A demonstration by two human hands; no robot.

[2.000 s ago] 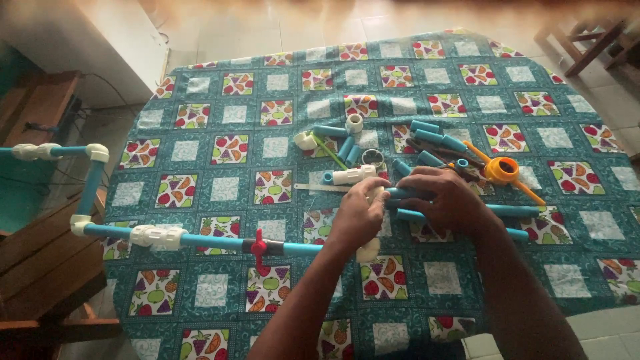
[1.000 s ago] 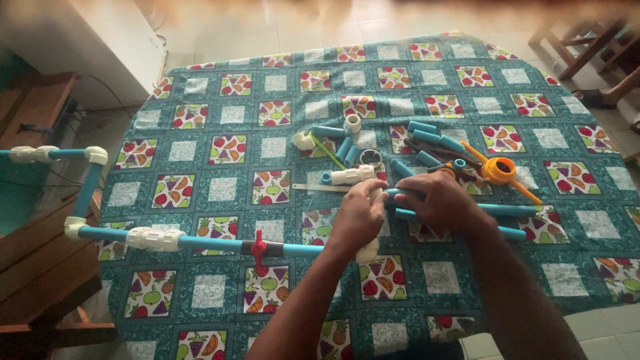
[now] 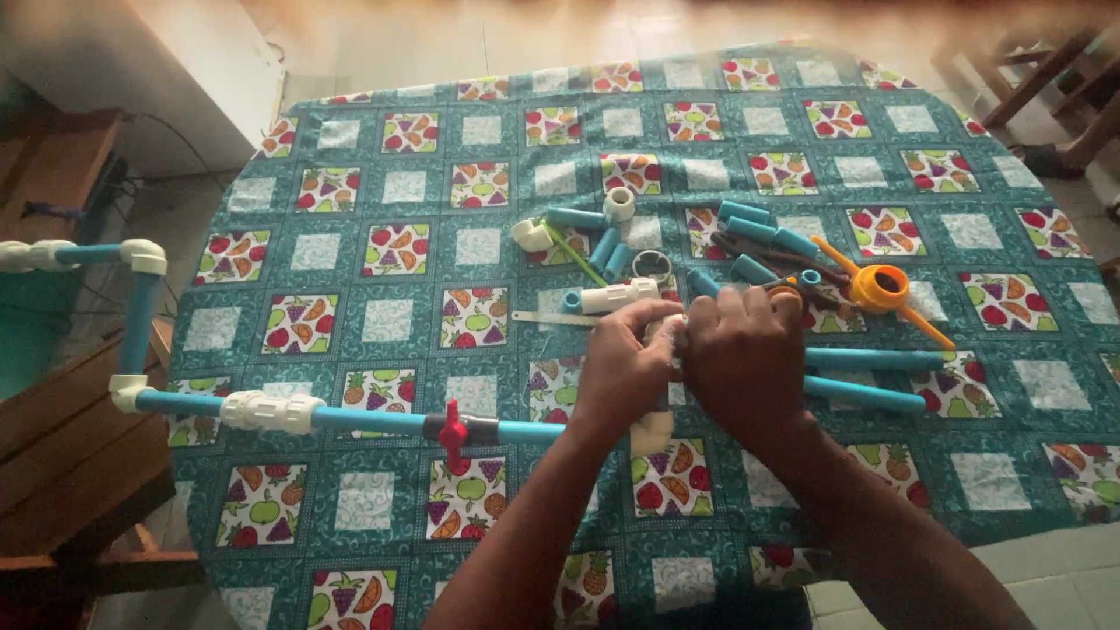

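Observation:
Both hands meet near the middle of the table. My left hand (image 3: 634,359) is closed around a white plastic pipe fitting, mostly covered by the fingers. Against it, my right hand (image 3: 744,359) is curled over a part that it hides; I cannot tell which one. Just below the hands lies a cream elbow fitting (image 3: 652,433), at the end of a blue pipe assembly (image 3: 367,421) with white couplings (image 3: 271,412) and a red-handled valve (image 3: 453,429). Beyond my left hand are a white threaded coupling (image 3: 619,297) and a thin metal blade (image 3: 556,319).
Short blue pipe pieces (image 3: 576,218), a white fitting (image 3: 619,203) and an orange tool with two handles (image 3: 880,289) lie beyond the hands. Two longer blue pipes (image 3: 875,394) extend right. The assembly overhangs the left edge of the cloth-covered table (image 3: 481,131), beside a wooden bench (image 3: 79,437).

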